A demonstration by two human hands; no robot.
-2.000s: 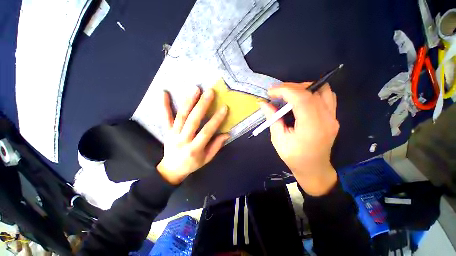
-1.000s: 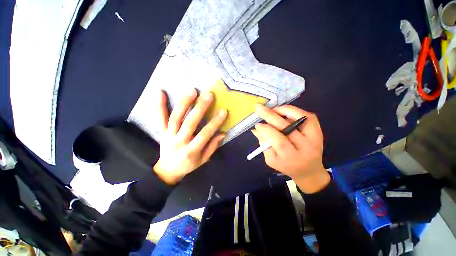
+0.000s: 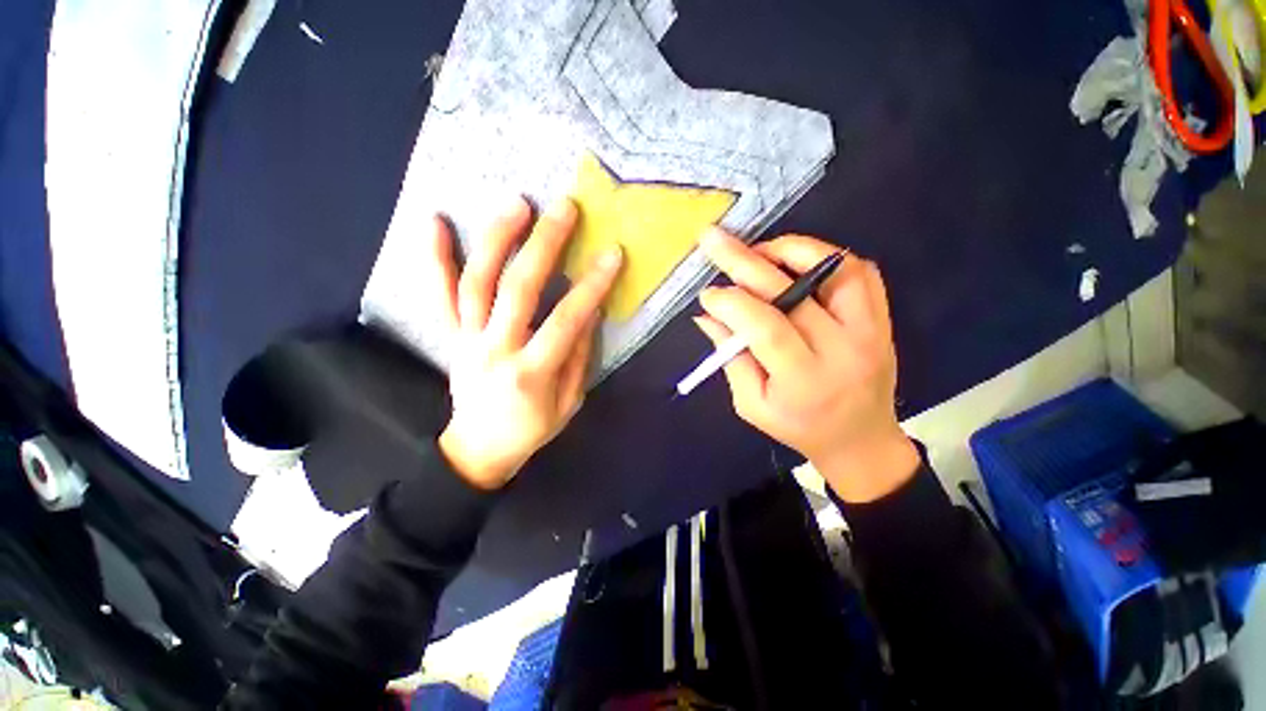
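A yellow template (image 3: 646, 229) with a notched edge lies on a stack of speckled light grey fabric pieces (image 3: 750, 132) with dark drawn lines. My left hand (image 3: 514, 340) lies flat with fingers spread, its fingertips on the template's left part. My right hand (image 3: 819, 354) holds a marking pen (image 3: 715, 365) with a white barrel and a black end; the white end points down left. My right index fingertip is at the template's right edge. A black fabric piece (image 3: 368, 417), curled at its left end, lies by my left wrist.
A long curved whitish piece (image 3: 118, 208) lies at left on the navy cloth (image 3: 944, 181). Orange-red scissors (image 3: 1184, 84), a yellow handle and grey scraps (image 3: 1132, 125) are at upper right. Blue bins (image 3: 1062, 458) stand below the table edge. A white ring (image 3: 53, 472) is at lower left.
The right hand has come off the tracing position at the template's upper right edge, with the pen turned in its fingers. The view has shifted, and more of the template and grey stack shows.
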